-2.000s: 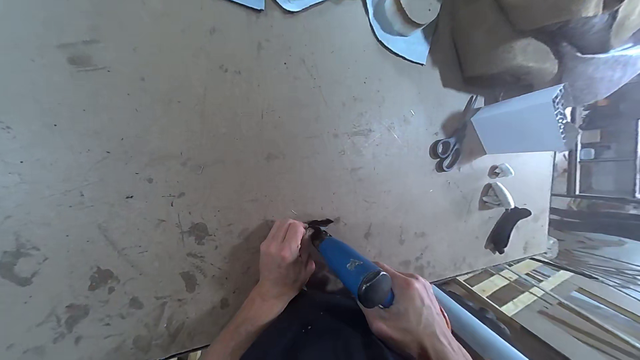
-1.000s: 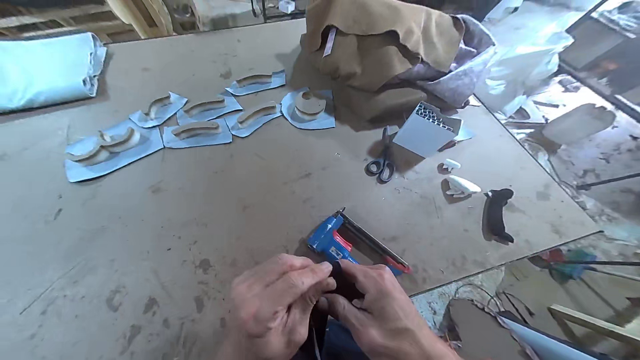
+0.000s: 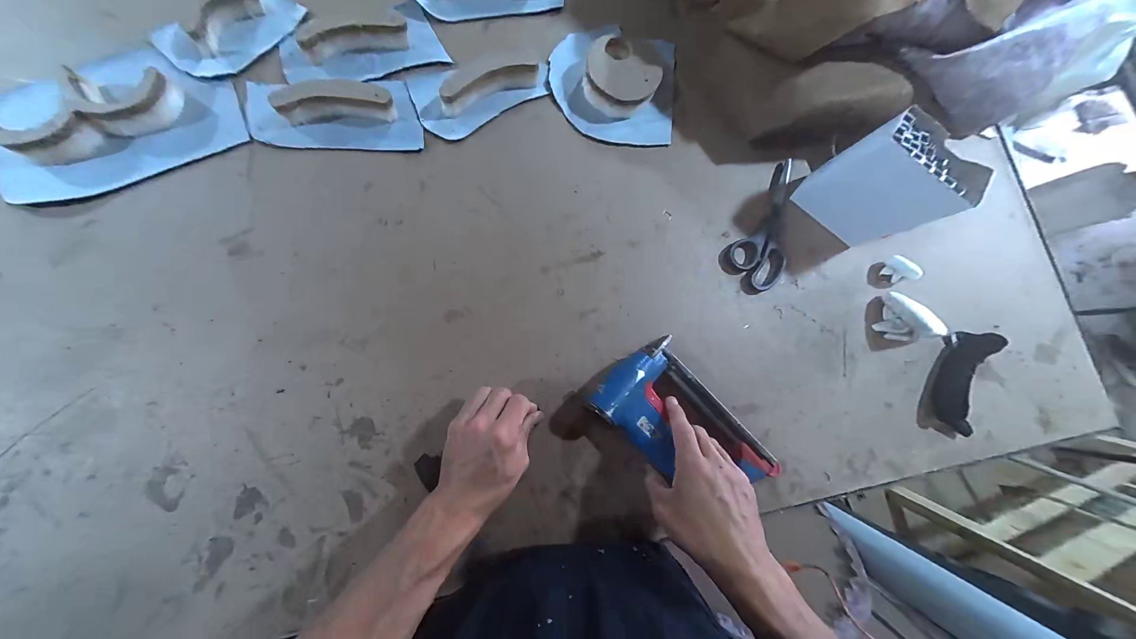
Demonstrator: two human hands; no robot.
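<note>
A blue and red pneumatic staple gun (image 3: 632, 399) lies on its side on the worktable, its nose pointing away from me. The fingers of my right hand (image 3: 714, 501) rest on its handle, the thumb along the near side. To the left, my left hand (image 3: 488, 439) is curled low over the tabletop around a small dark piece (image 3: 428, 470). That piece sticks out at the hand's left side; the rest of it is hidden under the fingers.
Curved foam-like pieces on light blue sheets (image 3: 333, 102) lie along the far side. Brown fabric (image 3: 830, 98) is heaped at the far right. Scissors (image 3: 759, 253), a white box (image 3: 874, 182), small white pieces (image 3: 914, 315) and a black curved piece (image 3: 958, 382) lie at right.
My hands were together on the dark piece one second ago and are now apart. My right hand has moved onto the staple gun, which it also held two seconds ago.
</note>
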